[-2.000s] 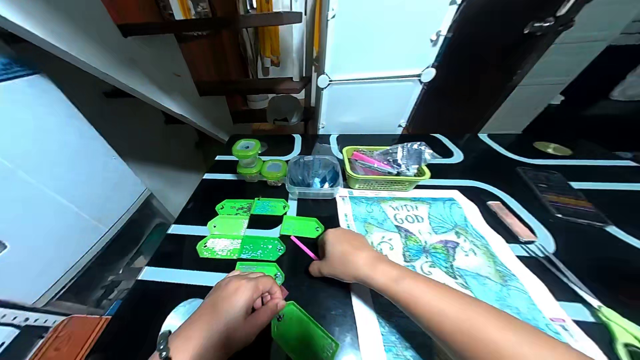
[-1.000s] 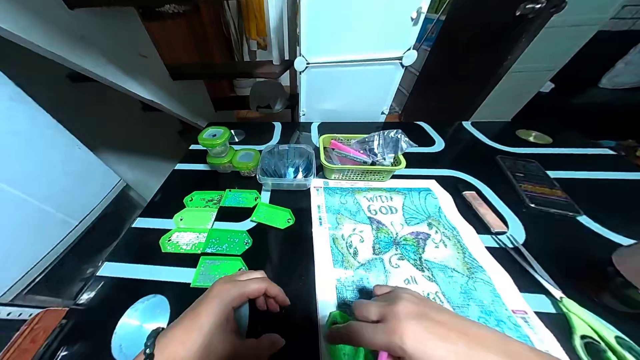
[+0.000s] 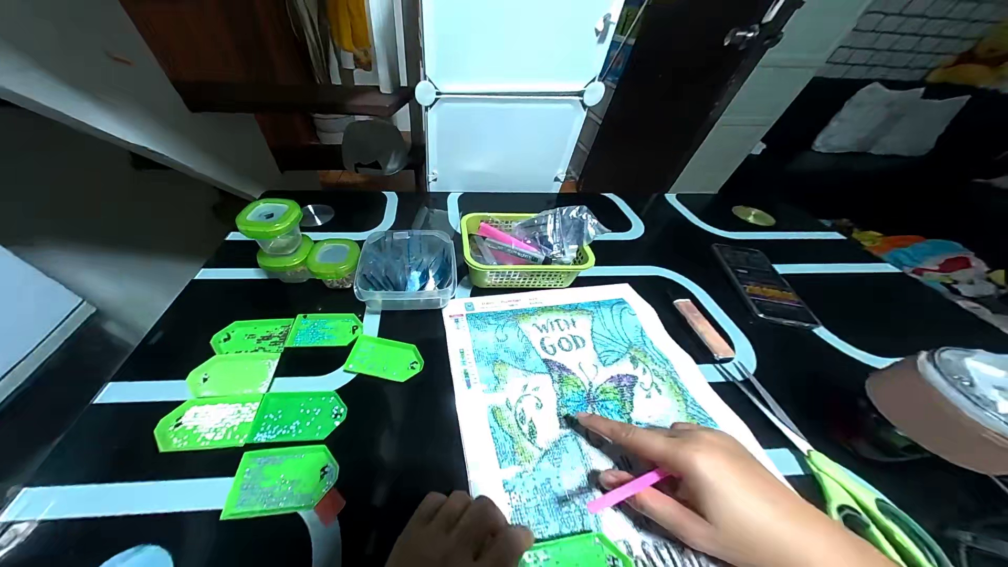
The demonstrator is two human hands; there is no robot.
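Observation:
A diamond painting canvas [image 3: 567,346] with a butterfly and lettering lies flat on the black table. My right hand [image 3: 693,480] rests over its lower part, index fingertip on the picture just below the butterfly, with a pink applicator pen [image 3: 628,490] held in the other fingers. My left hand [image 3: 461,531] is loosely curled at the canvas's lower left edge; whether it holds anything is hidden. Beside it, a green bead tray [image 3: 575,551] lies on the canvas's bottom. More green trays, several with beads, sit at the left, among them a tray with pale beads [image 3: 279,482].
Behind the canvas stand a green basket [image 3: 528,276] with pens and a foil bag, a clear plastic tub [image 3: 405,272] and green-lidded containers [image 3: 269,219]. To the right are a pinkish bar [image 3: 703,329], green-handled scissors [image 3: 854,504], a phone [image 3: 764,283] and a lidded cup [image 3: 945,402].
My right hand has come from beside the trays onto the canvas, with its index finger now extended on the picture. A green tray once near my left hand is now at the canvas's bottom.

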